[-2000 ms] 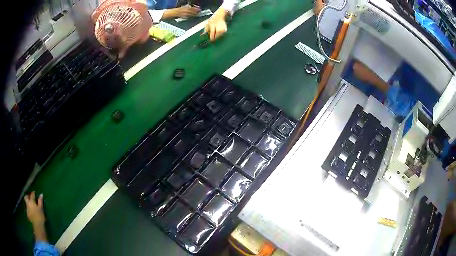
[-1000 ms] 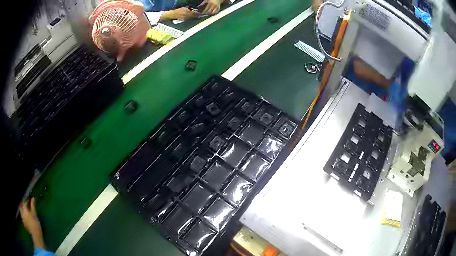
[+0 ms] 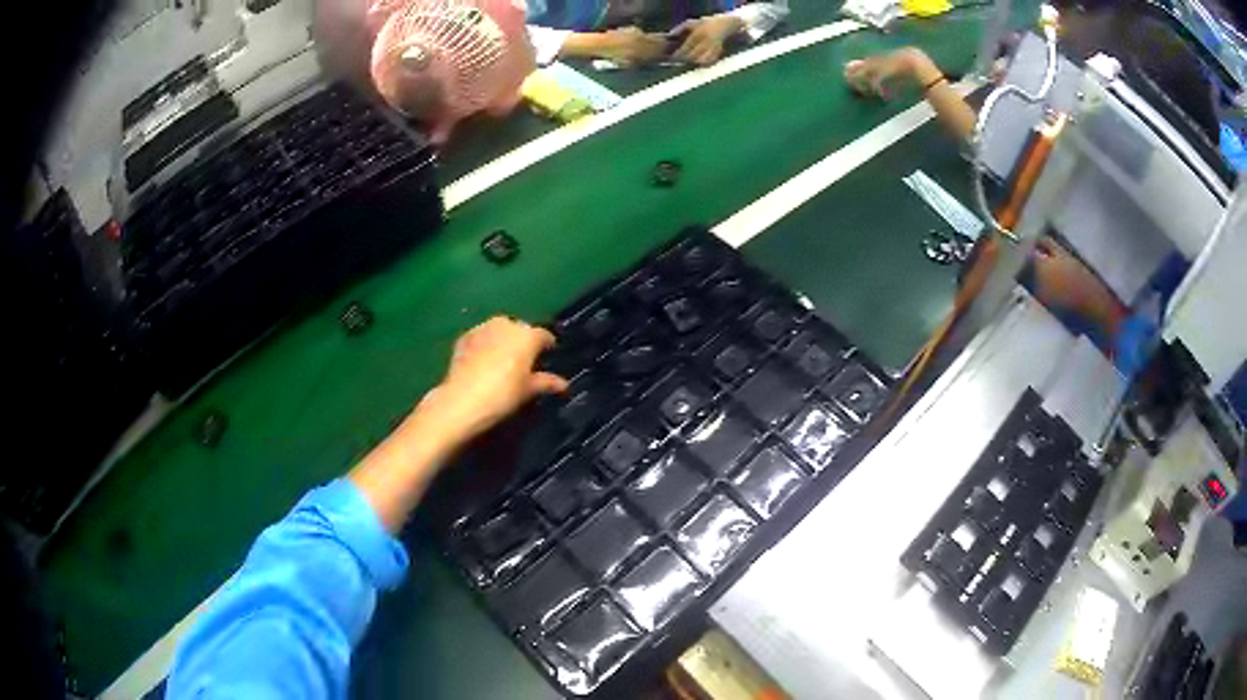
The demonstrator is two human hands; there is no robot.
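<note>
My left hand [image 3: 495,367] reaches in from the lower left in a blue sleeve. It is over the upper left part of the glossy black blister tray [image 3: 588,522], thumb and index finger spread. The fingertips are against the dark tray, so I cannot tell whether they hold a part. Several pockets hold small black parts, such as one part [image 3: 680,404] near the middle. The shinier pockets nearest the machine look empty. My right hand is out of the picture.
Black parts, one here [image 3: 501,246], lie on the green belt [image 3: 574,226]. Stacked trays [image 3: 274,205] and a pink fan [image 3: 445,62] are beyond. A black fixture [image 3: 1005,527] lies on the white machine bed [image 3: 834,574]. Other people's hands [image 3: 886,71] are at the far belt.
My left hand has moved from the lower left over the belt to the tray. The view has shifted, and the belt parts have moved up and right. Another person's hand has appeared at the far belt.
</note>
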